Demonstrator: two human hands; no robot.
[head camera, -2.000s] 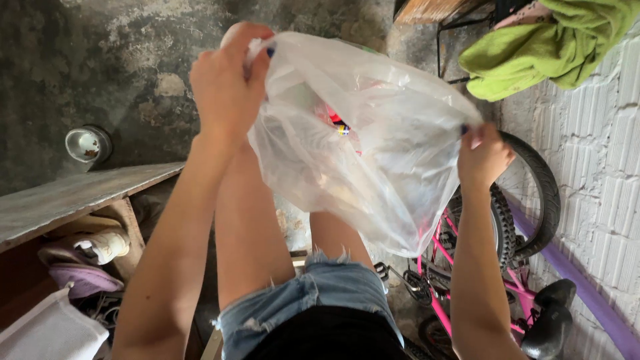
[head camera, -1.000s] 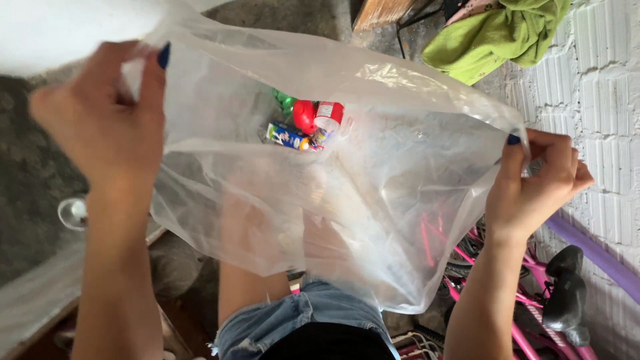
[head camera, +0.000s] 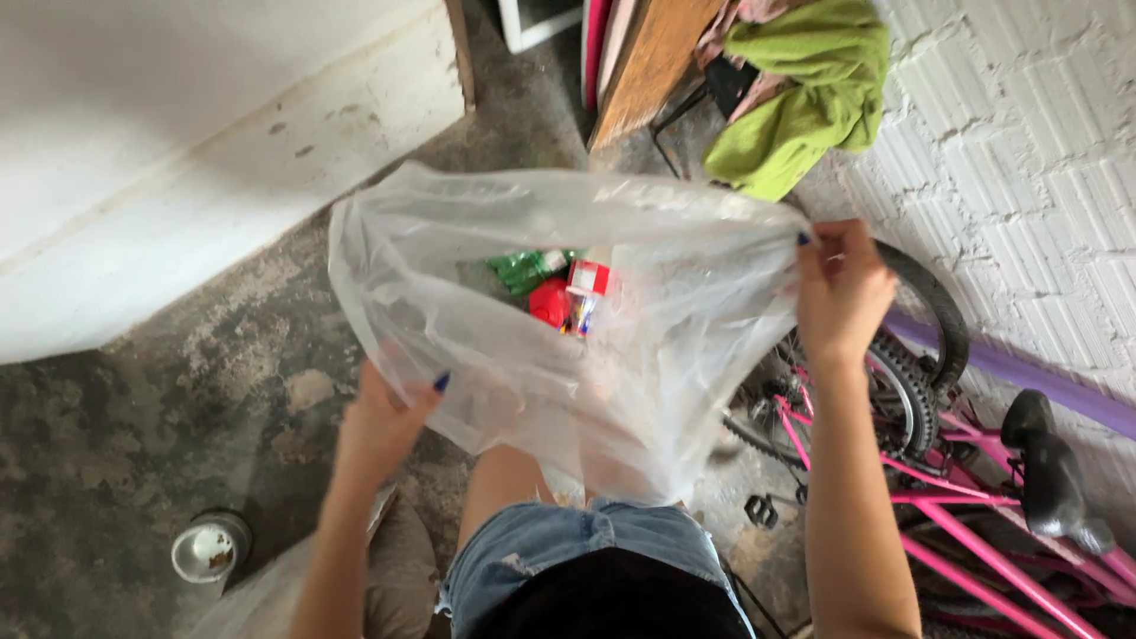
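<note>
A large translucent plastic bag (head camera: 710, 302) is spread wide in front of my body, its mouth facing up. Its right rim is pinched in my right hand (head camera: 843, 284). At the lower left rim is my left hand (head camera: 390, 417), its thumb on the near side and its fingers partly hidden behind the film. Inside the bag lie a crushed green plastic bottle (head camera: 531, 269), a red plastic item (head camera: 550, 303) and a clear container with a red and white label (head camera: 587, 282). The bottom of the bag is partly hidden by its folds.
A pink bicycle (head camera: 976, 524) leans along the white brick wall (head camera: 1047, 195) at right. A green cloth (head camera: 808, 89) hangs near a wooden board (head camera: 652, 67). On the concrete floor at left stands a round bowl (head camera: 211, 548). A white wall (head camera: 222, 133) fills the upper left.
My left hand has moved down and inward along the bag's rim. The bag has opened wider than two seconds ago, and its contents show more plainly. The view has shifted.
</note>
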